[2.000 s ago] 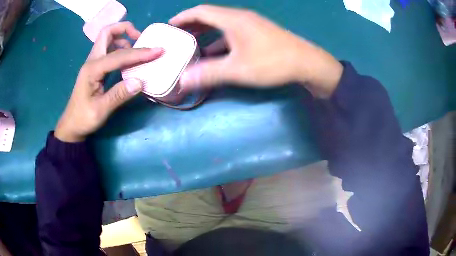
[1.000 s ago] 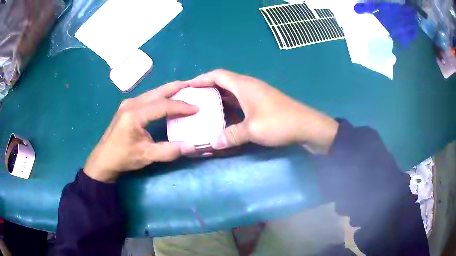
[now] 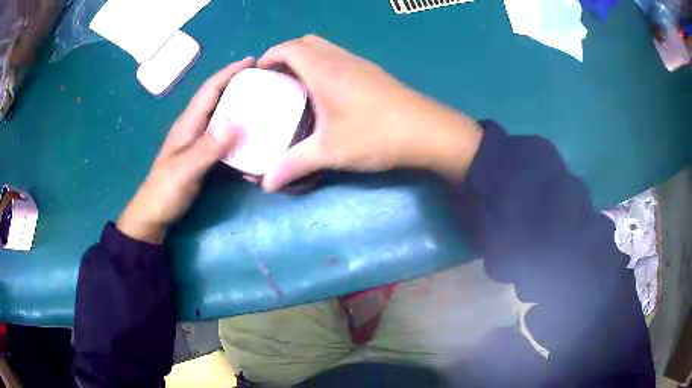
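Observation:
A pale pink speaker [image 3: 262,114] is held between both hands just above the near part of the bench mat, its rounded-square front cover facing up. My left hand [image 3: 190,148] grips its left side, with the thumb on the cover. My right hand [image 3: 341,110] wraps its right side, with the thumb at the near corner. A dark part of the body shows at the right edge under the cover. The underside is hidden.
A loose pink cover [image 3: 169,63] touches a white sheet [image 3: 144,23] at the upper left. Another pink speaker body [image 3: 21,220] stands at the far left. A sticker sheet [image 3: 429,4], pale sheet [image 3: 548,26] and blue cloth [image 3: 601,6] lie along the top edge.
Compared with one second ago, the speaker has turned and tilted in my hands. My left thumb has moved from its near edge onto the cover. The whole view has also shifted.

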